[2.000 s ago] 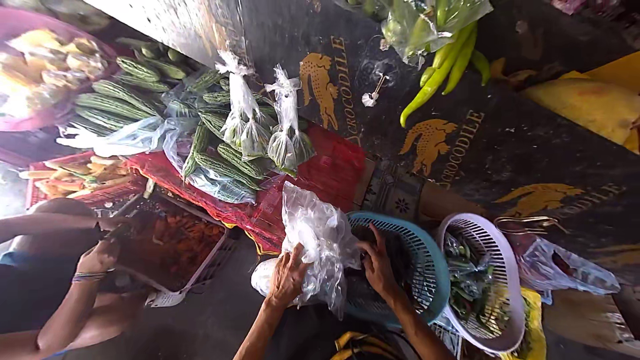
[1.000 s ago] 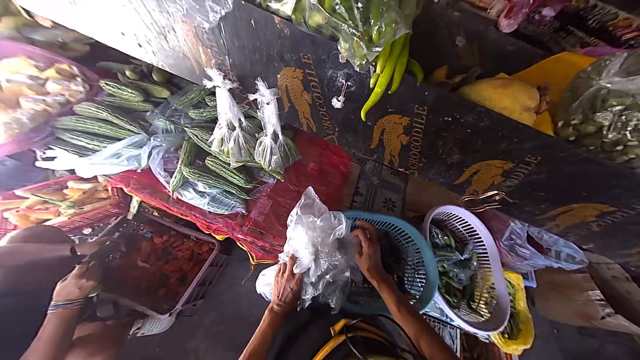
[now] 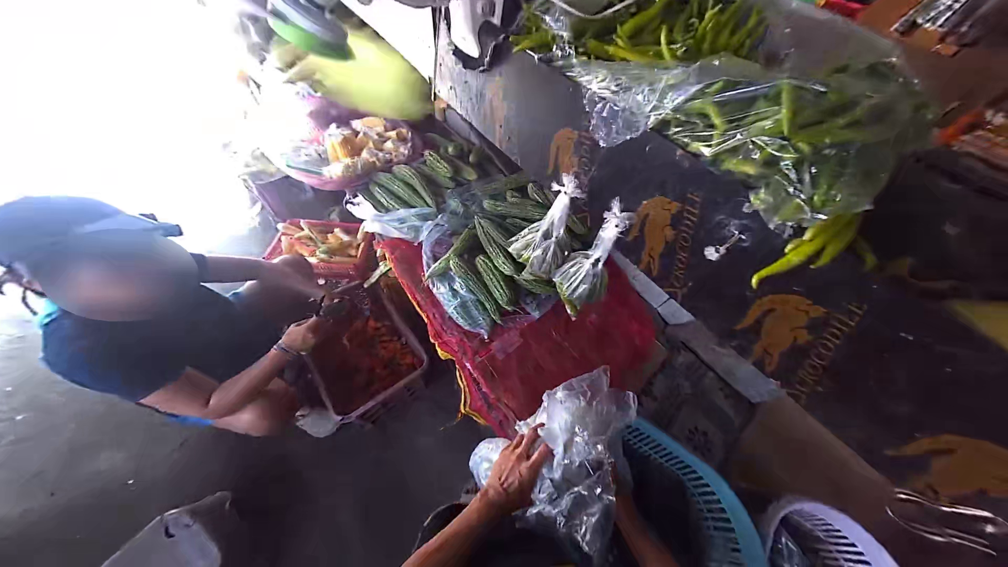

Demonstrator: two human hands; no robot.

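Observation:
My left hand rests against the left side of a crumpled clear plastic bag, its fingers spread on the plastic. Behind the bag's right side, my right hand is mostly hidden, so its grip does not show. The bag stands over the left rim of a blue plastic basket. Beyond it lies a red mesh sack, with bitter gourds and a tied plastic bag of green vegetables at its far end.
A person sits at the left beside a crate of orange-red produce. A white basket is at the lower right. Bagged green chillies lie on the dark surface at the upper right. A red crate holds pale vegetables.
The view has swung left and up, bringing the seated person into fuller view. My right hand, visible beside the bag before, is now mostly behind it.

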